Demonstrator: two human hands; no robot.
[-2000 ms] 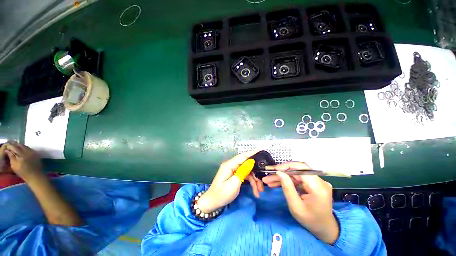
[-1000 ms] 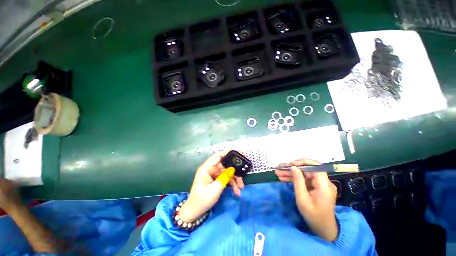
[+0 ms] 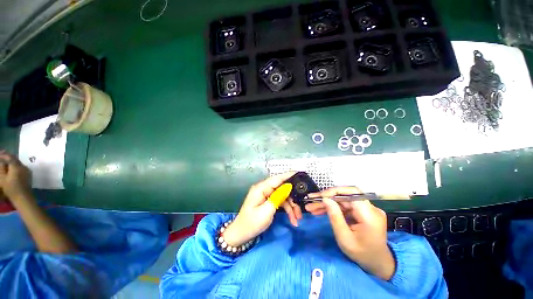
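My left hand point(image 3: 257, 211) holds a black watch housing point(image 3: 301, 187) with its round centre facing up; a yellow finger cot point(image 3: 280, 195) covers one digit at its left edge. My right hand point(image 3: 359, 225) holds thin tweezers point(image 3: 350, 197), their tip at the lower right part of the housing. Whether the tip holds a piece is too small to tell. The white dot sheet point(image 3: 380, 174) lies just beyond the hands, its rows of dark dots partly hidden by the housing. Several loose white rings point(image 3: 355, 141) lie on the green mat beyond it.
A black foam tray point(image 3: 333, 93) with housings stands beyond the rings, one pocket empty. Dark gaskets point(image 3: 484, 87) lie on white paper point(image 3: 514, 125) at right. A second tray point(image 3: 459, 233) is by my right arm. A cream tub point(image 3: 96, 111) and a co-worker's arm point(image 3: 44, 219) are at left.
A second ago the tweezers were apart from the housing, over the dot sheet's near edge; now their tip is back at the housing. The camera view has shifted.
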